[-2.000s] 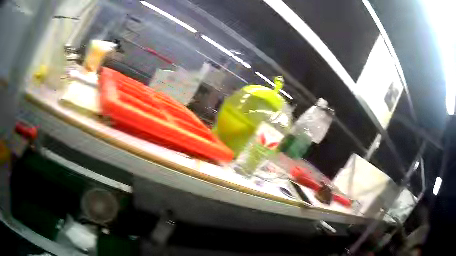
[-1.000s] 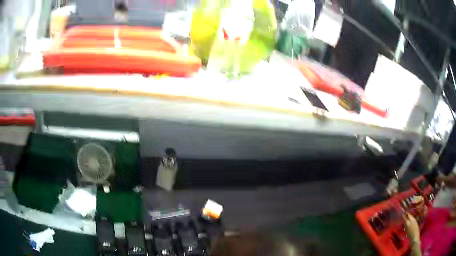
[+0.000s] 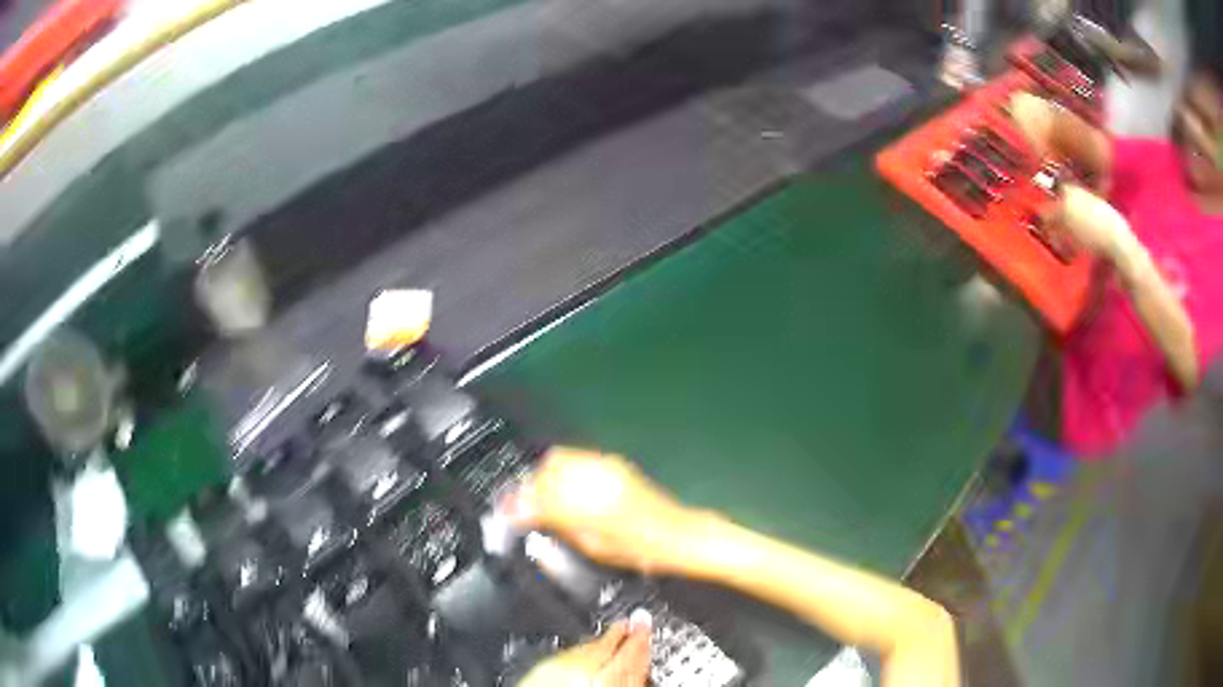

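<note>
Several open black flip phones lie in rows in a black foam tray (image 3: 322,597), blurred. My right hand (image 3: 597,510) is over the tray's right part, fingers closed on a small white wipe-like piece (image 3: 503,525). My left hand (image 3: 590,663) is cut off by the bottom edge. Its fingertips are beside a phone with silver-edged keys (image 3: 695,660); whether it grips the phone cannot be told. A white-orange card (image 3: 400,320) lies at the tray's far edge.
Green bench top (image 3: 765,362) lies right of the tray, a dark conveyor (image 3: 590,175) beyond. A person in pink (image 3: 1140,295) works at a red tray (image 3: 993,201) at upper right. A small fan (image 3: 70,389) and grey bottle (image 3: 235,289) are left.
The view has swung down and right from the upper shelf to the bench. More of the phone tray shows, and both my hands have come into view.
</note>
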